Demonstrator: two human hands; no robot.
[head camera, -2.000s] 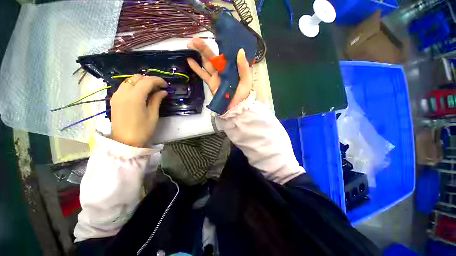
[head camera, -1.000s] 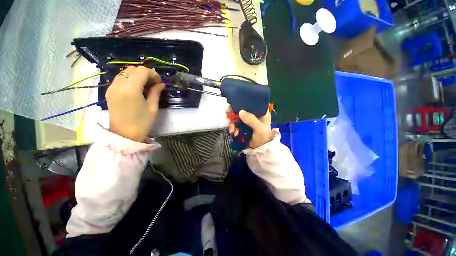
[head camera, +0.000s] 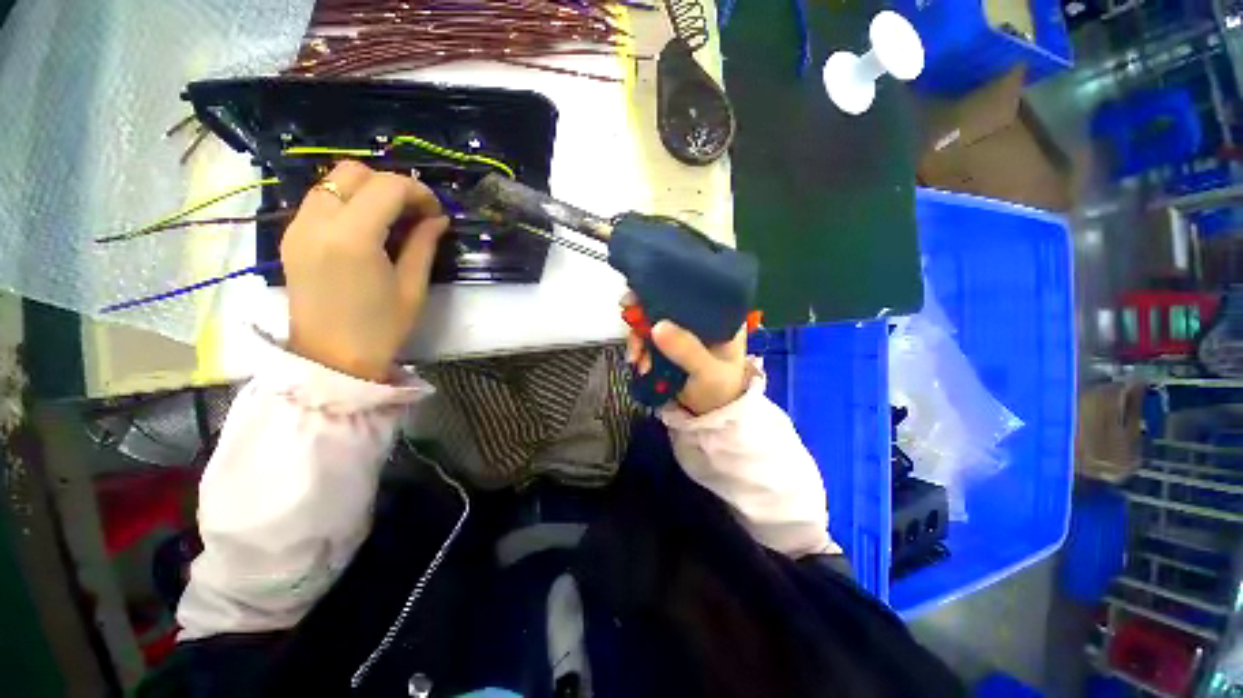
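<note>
The black socket housing (head camera: 511, 130) lies open side up on the white-covered work board (head camera: 545, 321). A yellow-green earth wire (head camera: 436, 147) crosses it, and a blue lead wire (head camera: 177, 291) trails out to the left. My left hand (head camera: 357, 266) reaches into the housing with thumb and fingers pinched together; what they hold is hidden, perhaps a wire end. My right hand (head camera: 695, 366) grips the dark blue soldering gun (head camera: 682, 266) by its handle, fingers at the red trigger. The gun's metal tip points left, over or in the housing near my left fingertips; contact is unclear.
Brown lead wires (head camera: 450, 34) lie beyond the housing, bubble wrap (head camera: 123, 150) at left. The soldering iron stand (head camera: 693, 109) is at the board's right edge. A white spool (head camera: 872, 62) lies on the green mat (head camera: 825, 205). A blue parts bin (head camera: 1009, 396) holds black housings and a clear bag.
The soldering gun swung from upright beside the housing to pointing left, its tip reaching the housing. Since then my right hand shifted slightly. My left hand stays pinched in the housing.
</note>
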